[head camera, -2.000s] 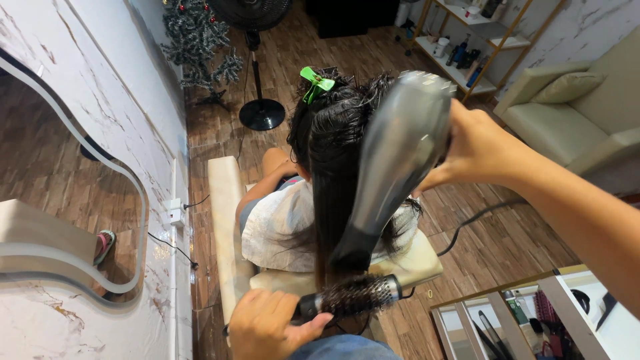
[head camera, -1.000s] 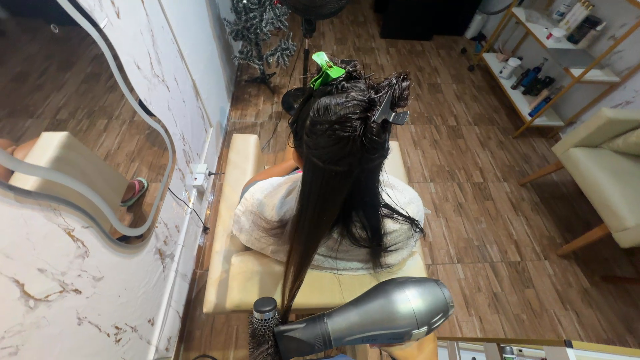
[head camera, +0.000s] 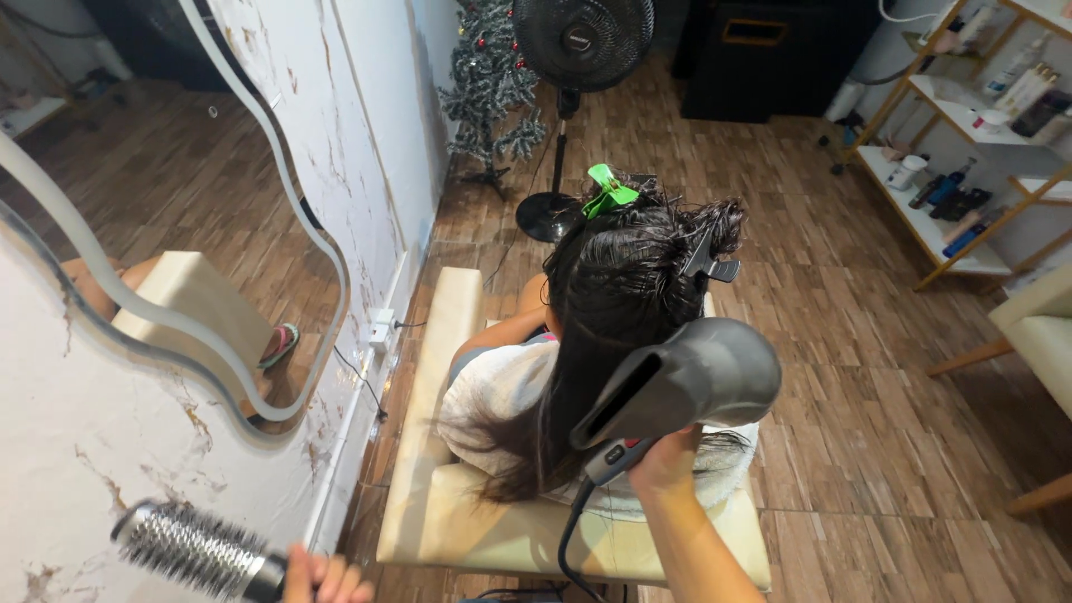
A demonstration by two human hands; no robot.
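Observation:
My right hand (head camera: 668, 462) grips the handle of a grey hair dryer (head camera: 695, 377), held behind a seated person's head with its flat nozzle pointing down and left. At the lower left, my left hand (head camera: 325, 578) holds a round metal-barrel hairbrush (head camera: 197, 548), apart from the hair. The person's long dark hair (head camera: 569, 368) hangs down over a white towel (head camera: 494, 385) on the shoulders. A green hair clip (head camera: 609, 193) holds hair at the top of the head, and a dark clip (head camera: 710, 261) holds a bunch on the right.
The person sits on a cream chair (head camera: 452, 511). A wavy-edged mirror (head camera: 331, 276) is on the marbled wall at left. Ahead stand a pedestal fan (head camera: 578, 42) and a small artificial Christmas tree (head camera: 494, 92). At right are shelves with bottles (head camera: 930, 226) and a cream armchair (head camera: 1038, 327). The dryer's cord (head camera: 569, 536) hangs down.
The brush was by the hair ends beside the dryer nozzle; it is now away at the lower left. The dryer has moved up, behind the head. The hair ends have swung out to the left.

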